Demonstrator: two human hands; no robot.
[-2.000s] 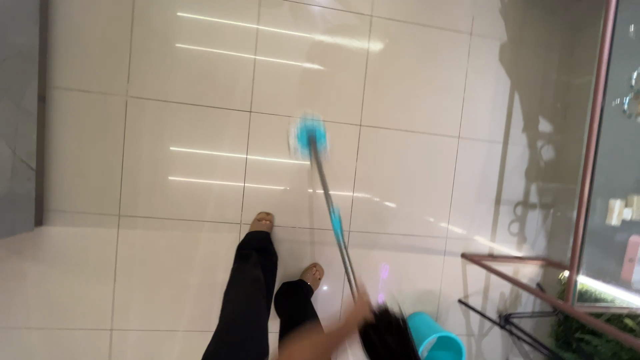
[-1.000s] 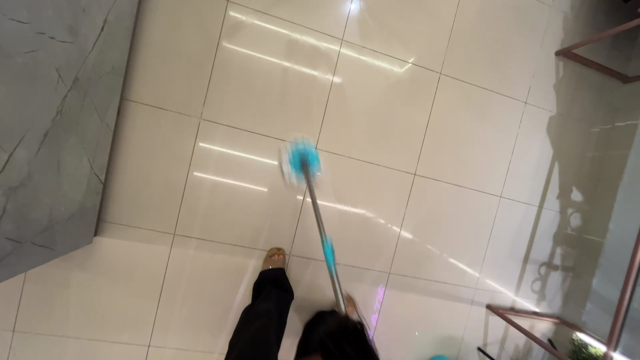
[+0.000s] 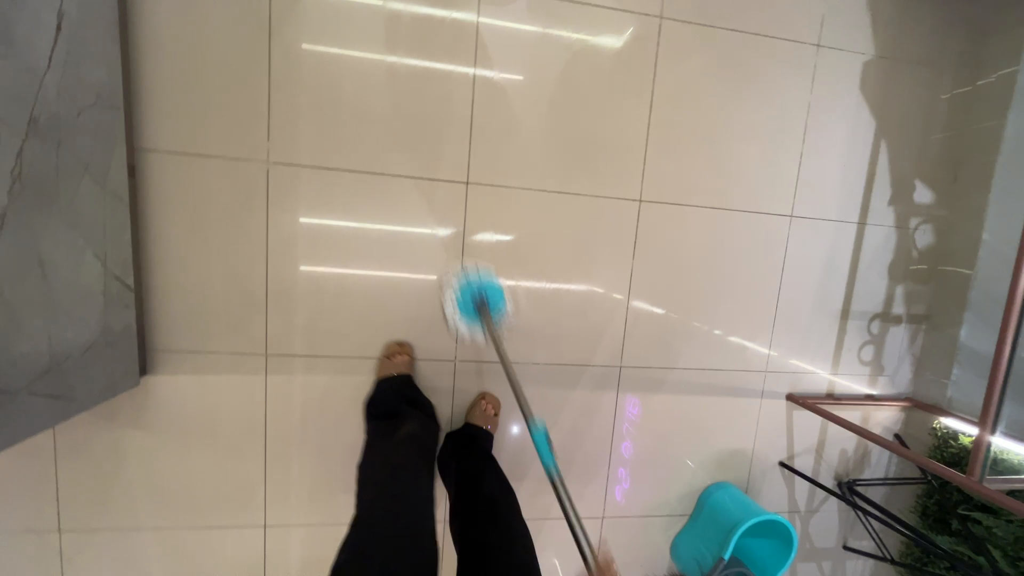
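A spin mop with a turquoise round head and white strings (image 3: 480, 298) rests on the glossy tiled floor, its head blurred. Its metal handle (image 3: 572, 504), with a turquoise grip section, slants down to the bottom edge. There, a blurred bit of one hand (image 3: 606, 560) shows at the handle; which hand it is and how its fingers lie cannot be told. The other hand is out of view. The person's two feet (image 3: 483, 410) in sandals and black trousers stand left of the handle. A turquoise mop bucket (image 3: 724, 520) stands to the right of the handle.
A grey marble-look block (image 3: 64, 216) with a sharp corner stands at the left. On the right are a copper-coloured metal frame (image 3: 868, 432), thin black metal legs (image 3: 848, 504), green foliage (image 3: 968, 512) and a glass panel. Light strips reflect on the beige floor tiles (image 3: 560, 128).
The view has shifted and turned between frames. The bucket, barely in view one second ago, shows plainly again. The mop head now lies closer to the feet than two seconds ago.
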